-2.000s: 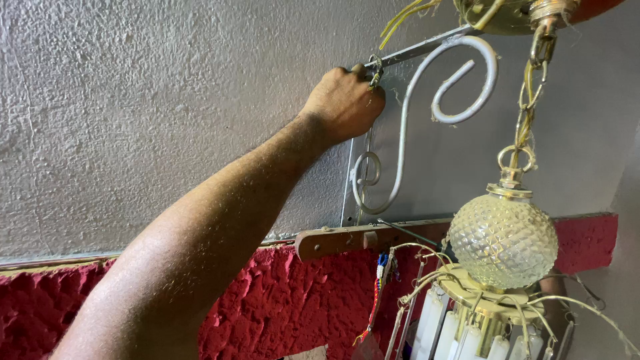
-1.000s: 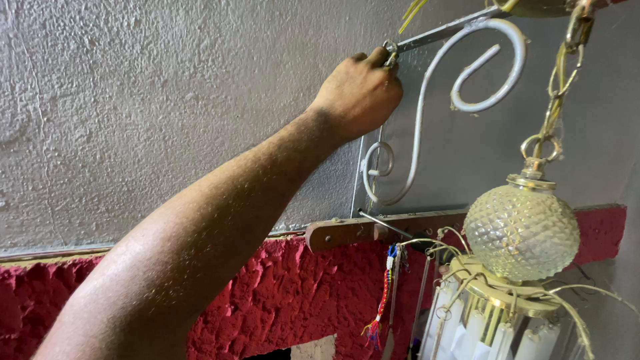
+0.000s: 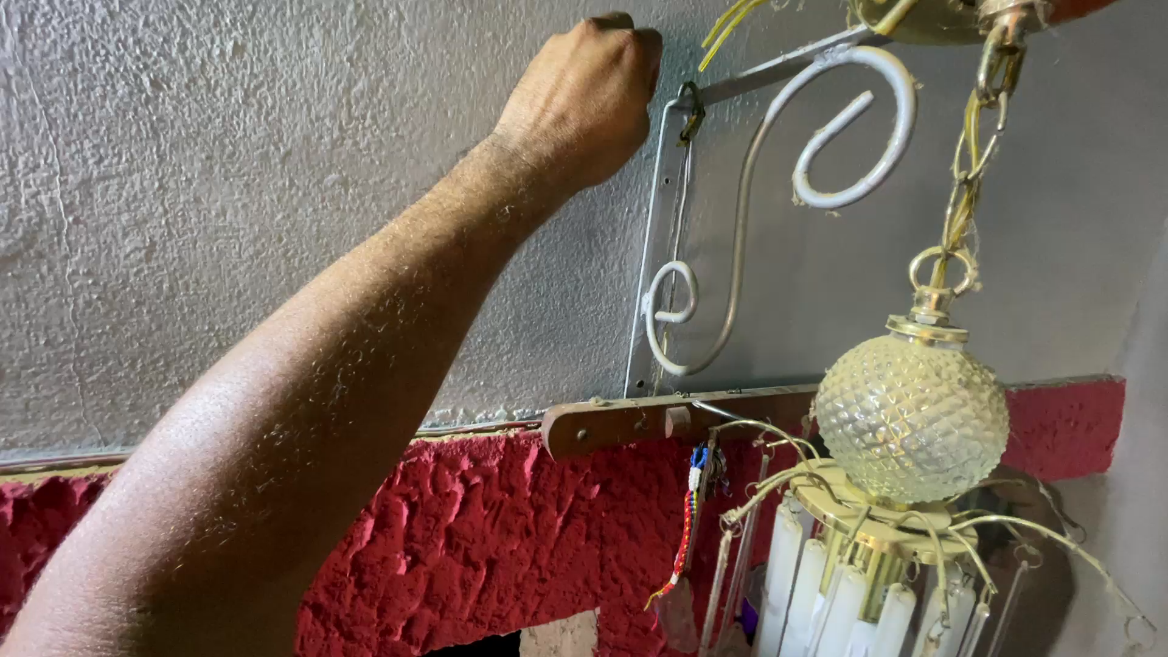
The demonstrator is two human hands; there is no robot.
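My left hand (image 3: 584, 96) is raised against the textured grey wall, its back toward me and its fingers curled; the fingertips are hidden, so whether they hold anything cannot be told. Just right of and below it, twisted wire (image 3: 691, 111) loops round the corner of a metal wall bracket (image 3: 659, 228) with white scrollwork (image 3: 899, 119). Thin wires run down from that loop. Yellow wire ends (image 3: 725, 32) stick out above the bracket arm. My right hand is not in view.
From a chain (image 3: 967, 182) at the right hangs a lamp with a textured glass globe (image 3: 912, 420) and white tubular pieces (image 3: 849, 593) below. A wooden rail (image 3: 602, 426) crosses the red rough wall band (image 3: 456, 520), with a beaded braided cord (image 3: 684, 529) hanging beneath.
My left hand was at the wire loop on the bracket's corner in the earlier frames. It is now off the loop, above and to the left of it.
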